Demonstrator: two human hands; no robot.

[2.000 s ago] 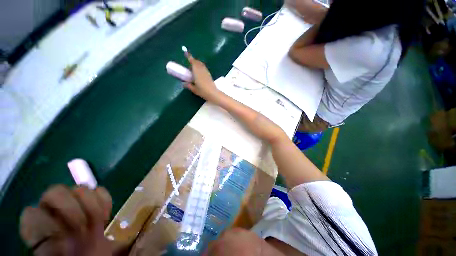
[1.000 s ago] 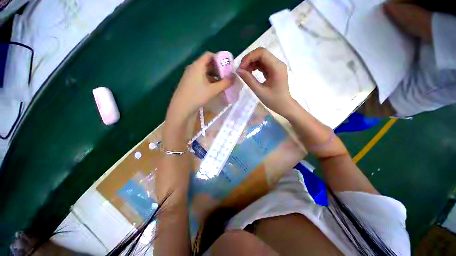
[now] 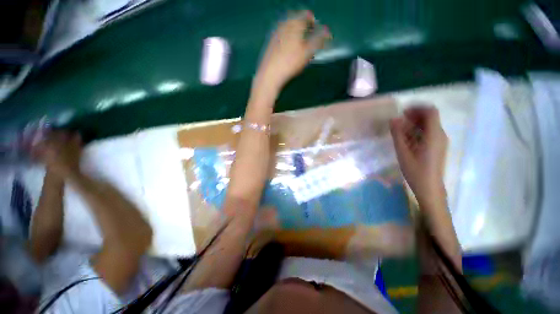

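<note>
My left hand point(image 3: 293, 46), blurred, reaches out over the green conveyor belt point(image 3: 153, 67). Its thumb and fingers look apart, and no unit shows in it. My right hand point(image 3: 422, 138) is at the right edge of the work board, fingers curled; whether it holds a small sticker cannot be told. One pink unit point(image 3: 215, 61) lies on the belt left of my left hand. Another pink unit point(image 3: 363, 78) lies at the belt's near side, between my hands. The sticker strip point(image 3: 328, 178) lies on the tan and blue work board point(image 3: 374, 205), under glare.
Another person's hands and forearms point(image 3: 107, 208) are at the white bench point(image 3: 163, 190) on the left. A white sheet-like piece point(image 3: 482, 159) lies on the bench to the right. A blurred pale object point(image 3: 541, 26) is at the upper right of the belt.
The view has turned. My hands have parted: the left has moved out over the belt without the pink unit it held, and the right has moved to the board's right side.
</note>
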